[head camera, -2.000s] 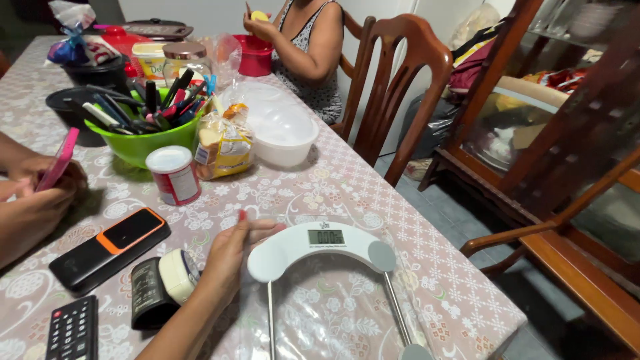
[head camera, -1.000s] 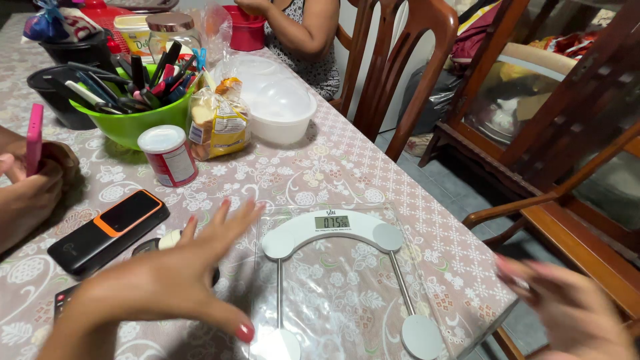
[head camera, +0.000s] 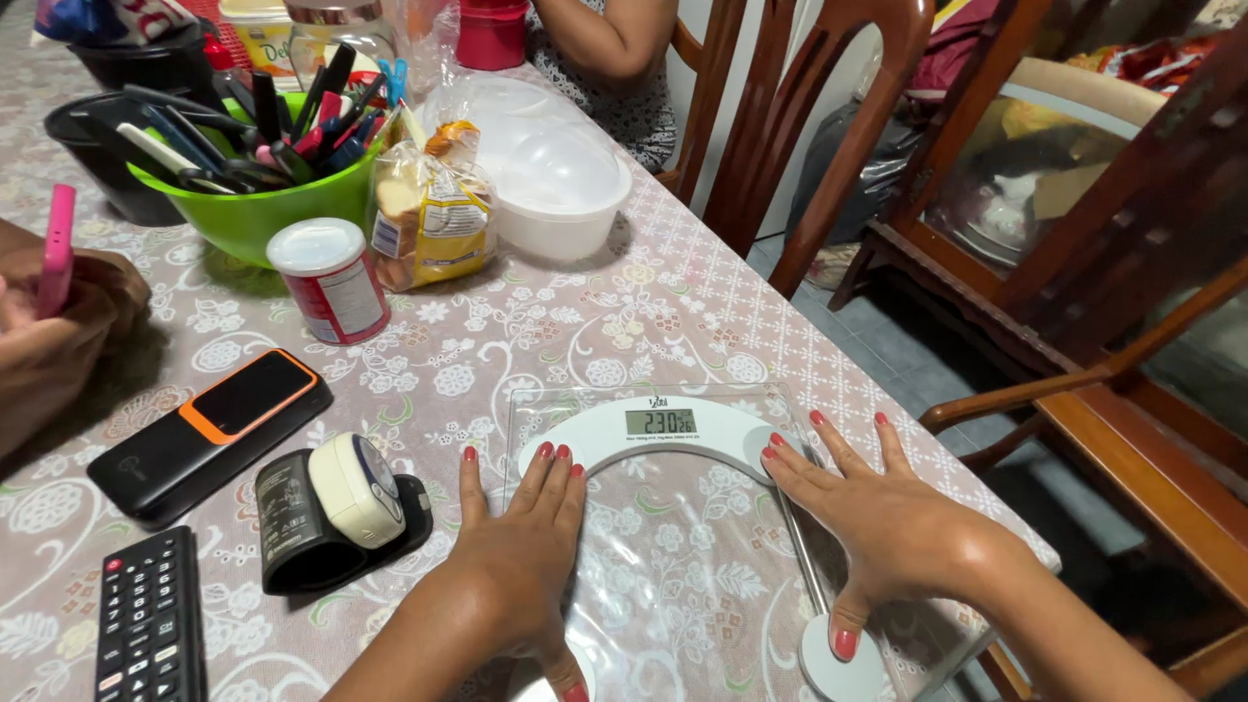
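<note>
A glass bathroom scale (head camera: 673, 546) with a white curved top piece and metal rods lies on the patterned tablecloth (head camera: 585, 341). Its small display (head camera: 663, 422) shows digits. My left hand (head camera: 517, 556) presses flat on the scale's left side, fingertips on the white piece and thumb near the lower left round pad. Flat on the right side is my right hand (head camera: 877, 517), some fingertips at the upper pad and the thumb on the lower right pad (head camera: 840, 663). Both hands have spread fingers and hold nothing. A wrist blood pressure monitor (head camera: 356, 487) sits left of my left hand.
Left are a remote control (head camera: 148, 614), a black device with an orange-rimmed screen (head camera: 214, 429) and another person's hands (head camera: 78, 292) with a pink phone (head camera: 57, 252). Behind stand a red-and-white can (head camera: 336, 292), bagged bread (head camera: 429, 214), a green bowl of pens (head camera: 253, 214) and a clear plastic bowl (head camera: 556, 214). Chairs (head camera: 829, 127) flank the table.
Both hands, raised off the scale a second ago, have come down onto its left and right sides. The digits on the display have changed.
</note>
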